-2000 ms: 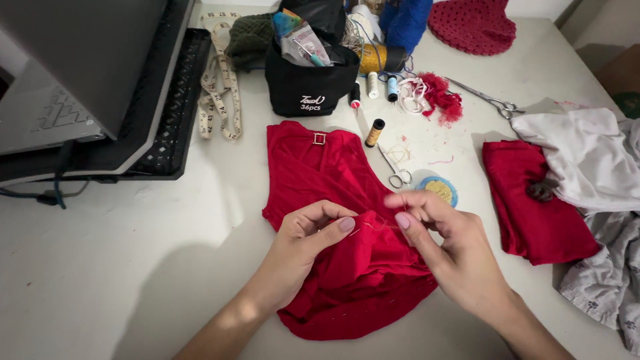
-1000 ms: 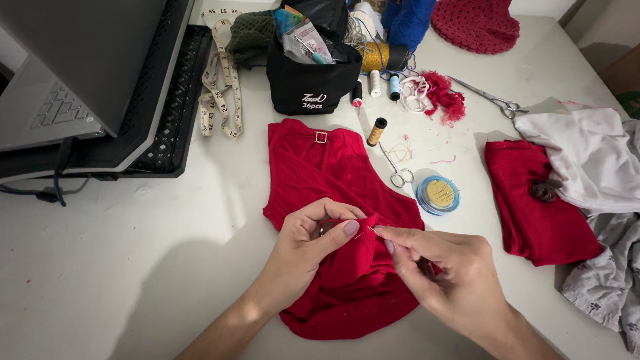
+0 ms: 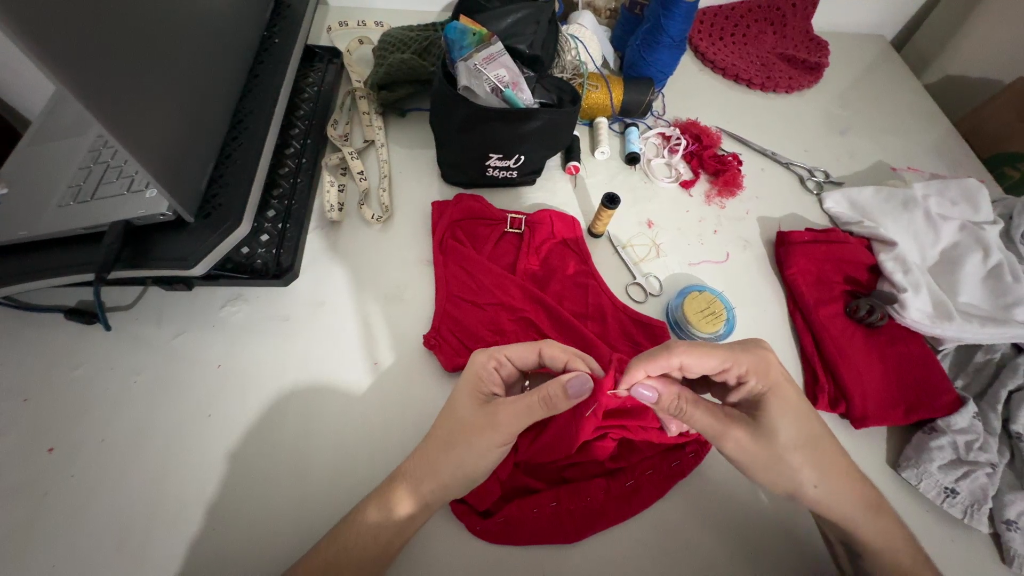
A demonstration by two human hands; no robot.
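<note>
A red fabric garment with a small square buckle lies on the table, light stitches running along its lower edge. My left hand pinches a raised fold of it between thumb and fingers. Just to the right, the thumb and index finger of my right hand hold a thin sewing needle at the fold. Beyond the right hand are a blue round case with pins on a yellow centre, small scissors and a spool of golden thread.
A laptop on a black stand and a tape measure are at the left. A black pouch, thread spools and red yarn scraps stand behind. Larger scissors, folded red cloth and white cloth lie right.
Two seconds ago the right hand was raised beside the fold; a second ago it was against the fabric. It remains close to the left hand, which still pinches the fold.
</note>
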